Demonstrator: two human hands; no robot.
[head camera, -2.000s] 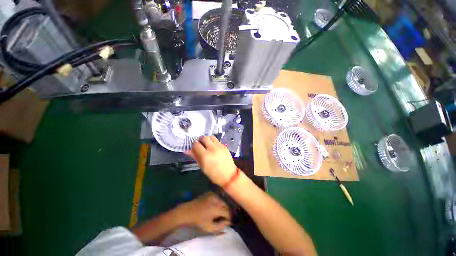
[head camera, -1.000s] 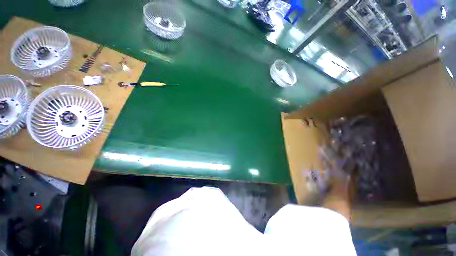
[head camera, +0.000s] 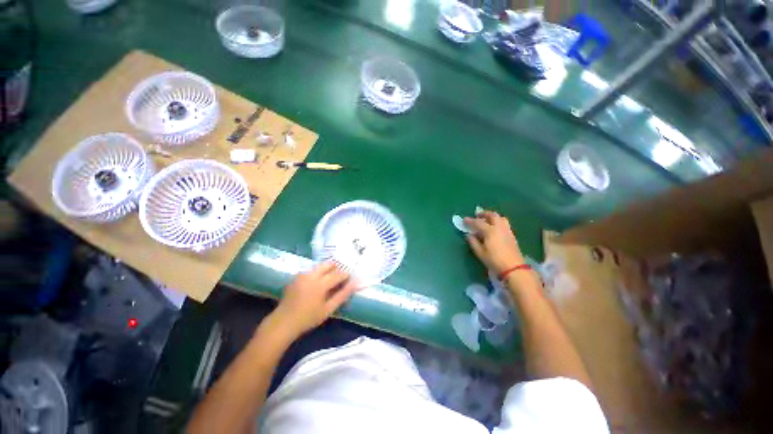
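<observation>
A white round slotted fan housing (head camera: 364, 239) lies on the green belt near its front edge. My left hand (head camera: 310, 297) is at its near rim, fingers touching or holding the rim. My right hand (head camera: 496, 244) holds a translucent fan blade (head camera: 462, 224) at the fingertips over the belt, to the right of the housing. More translucent blades (head camera: 483, 312) lie in a loose pile under and beside my right forearm, partly hidden by it.
Three housings lie on a cardboard sheet (head camera: 68, 140) at left, with a yellowish-handled tool (head camera: 320, 166) at its edge. Several housings, one here (head camera: 390, 85), stand farther along the belt. An open carton (head camera: 585, 271) of clear parts is at right. A machine (head camera: 127, 339) is at lower left.
My right hand has left the carton and is over the belt with a blade. A housing under my left hand and a pile of blades now show on the belt.
</observation>
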